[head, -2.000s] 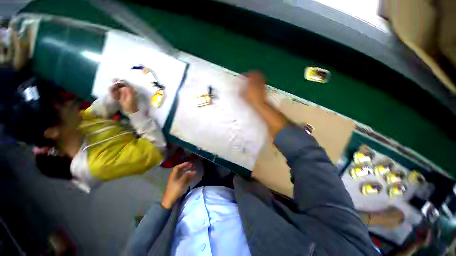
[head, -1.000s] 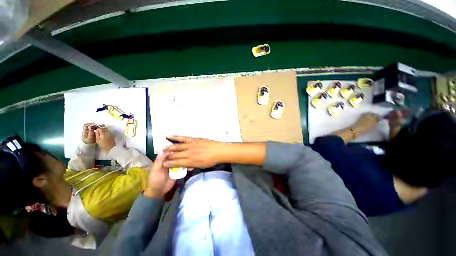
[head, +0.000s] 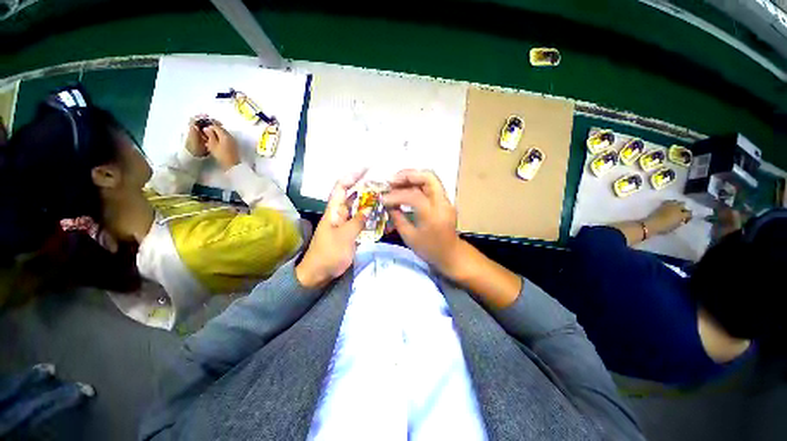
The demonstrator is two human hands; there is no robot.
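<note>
A part-assembled unit (head: 371,209) with a white rim and yellow and orange insides is held between my two hands, above my lap at the near edge of the white work mat (head: 384,129). My left hand (head: 330,237) grips its left side, with the thumb over it. My right hand (head: 424,220) is at its right side with the fingertips at its upper part; the fingers hide some of it, and whether they grip it is hard to tell. Two more units (head: 512,133) lie on the brown work board (head: 552,202) to the right.
A single unit (head: 544,57) lies on the green bench (head: 397,34) at the back. A person in yellow (head: 224,245) works at the left beside units on a white mat. A person in dark blue (head: 604,293) sits at the right, by several units and a black box (head: 723,164).
My right hand has come from over the mat to the unit, then uncovered it and shifted right. The unit is now face-up between my fingers. The view has turned and shifted.
</note>
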